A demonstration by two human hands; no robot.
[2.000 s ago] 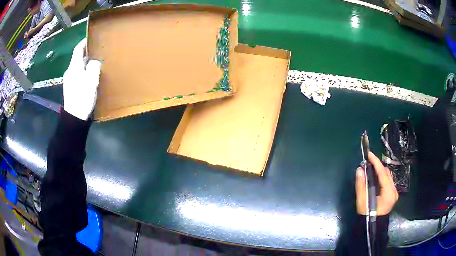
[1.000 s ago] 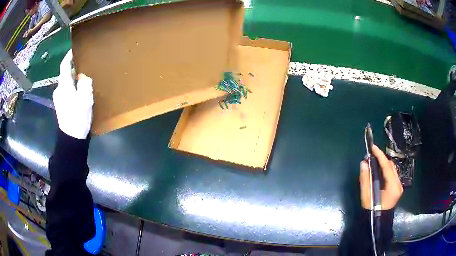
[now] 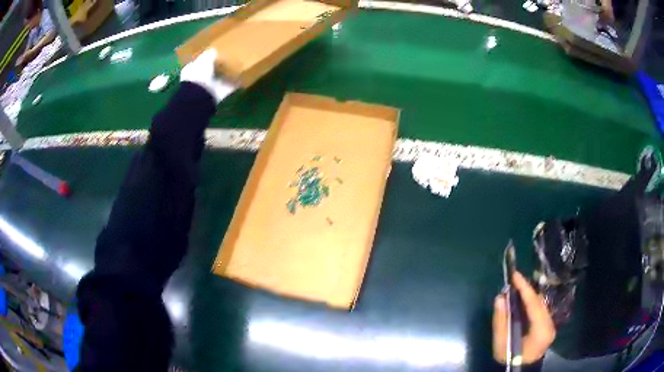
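My left hand [image 3: 207, 75], in a white glove, holds the near left corner of a cardboard tray [image 3: 273, 33], raised over the green belt and tilted. Some green slivers show at its far right end. A second cardboard tray [image 3: 327, 254] lies on the dark bench, its far end over the white strip. A small pile of green components [image 3: 309, 190] lies loose in it. My bare right hand [image 3: 526, 320] holds a black soldering iron [image 3: 514, 309], tip pointing away from me, above the bench at the right.
A white crumpled-looking clump [image 3: 435, 174] lies by the white strip [image 3: 502, 161]. A dark iron stand [image 3: 560, 261] and a black box [image 3: 611, 269] stand at the right. A red-ended stick [image 3: 62, 189] lies at the left. White pieces sit on the belt; people's arms show at the far edges.
Green slivers fell from the held tray into the lower tray. My left hand then carried the held tray forward and right over the belt. The view has shifted; my right hand still holds the iron.
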